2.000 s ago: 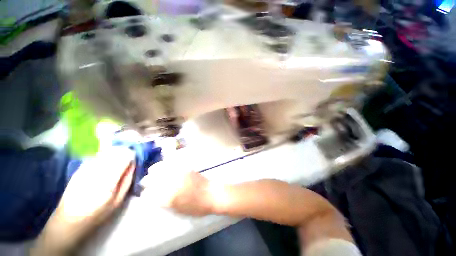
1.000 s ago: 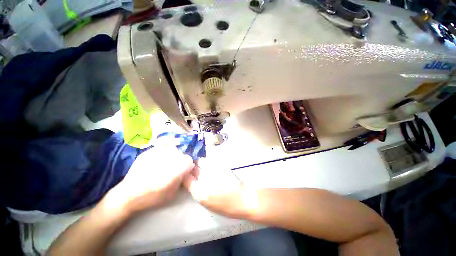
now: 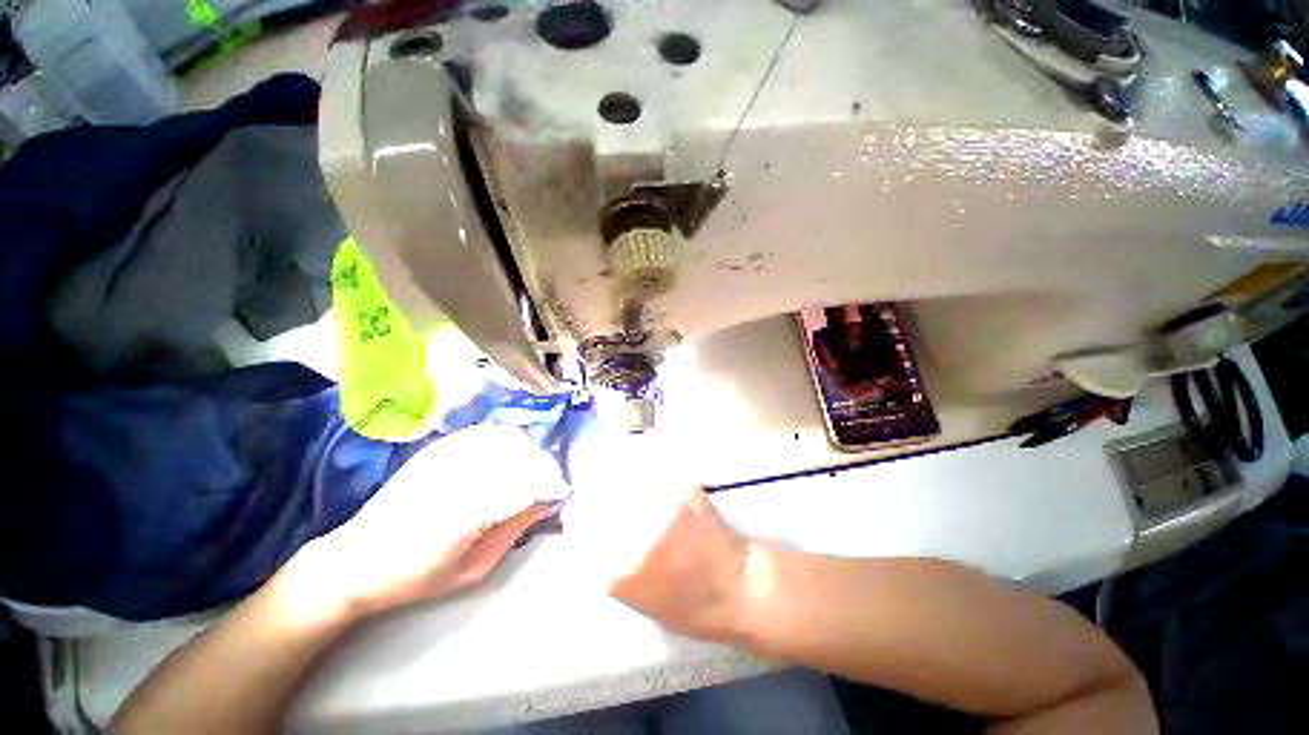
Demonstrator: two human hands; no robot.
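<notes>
The navy garment (image 3: 187,481) lies heaped left of the needle on the white table. Its narrow end looks bright blue under the lamp and reaches the presser foot (image 3: 582,395). My left hand (image 3: 445,510) lies on this end, fingers closed at its edge, just in front of the foot. My right hand (image 3: 653,553) is bent beside it, right of the cloth; glare washes out its fingers, so whether it holds cloth cannot be told. The off-white sewing machine (image 3: 861,187) stands behind both hands. A neon tag (image 3: 381,345) hangs left of the needle.
A smartphone (image 3: 869,376) leans under the machine arm. Dark snips (image 3: 1070,419) and black scissor loops (image 3: 1220,412) lie at the table's right. Grey cloth (image 3: 201,259) is heaped behind the navy garment. Dark cloth (image 3: 1220,618) hangs at lower right.
The blurred view has steadied and moved closer to the needle area. Since one second ago, my right hand has shifted slightly right, away from my left hand.
</notes>
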